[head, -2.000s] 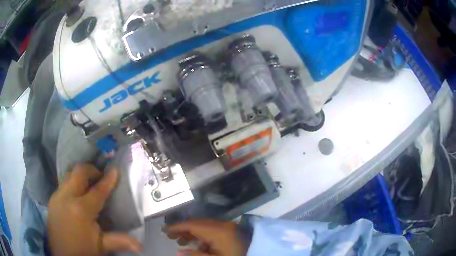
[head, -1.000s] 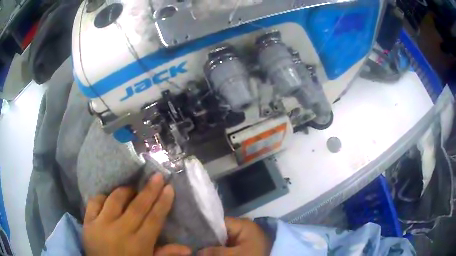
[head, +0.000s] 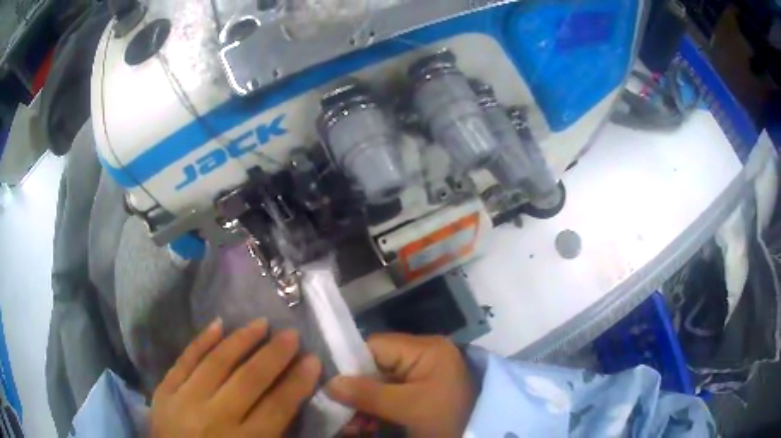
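Note:
A grey garment panel (head: 231, 295) lies under and left of the shiny presser foot (head: 289, 289) of the white and blue overlock machine (head: 146, 103). A white edge strip (head: 336, 323) runs along the panel's right edge, from beside the foot down to my right hand. My left hand (head: 240, 385) lies flat on the panel below the foot, fingers slightly apart, gripping nothing. My right hand (head: 411, 381) pinches the lower end of the strip between thumb and fingers. Both hands are cut off near the bottom edge.
An orange-framed guard (head: 441, 244) sits right of the foot, above a dark looper cover (head: 428, 312). Grey tension knobs (head: 364, 145) stand on the machine front. A blue basket (head: 646, 346) with grey and white cloth is at right, past the table's scale edge (head: 591, 312).
The panel, first low beside the bare needle plate, now covers it at the foot. Since a second ago, the strip lies straighter and narrower. The view has shifted slightly.

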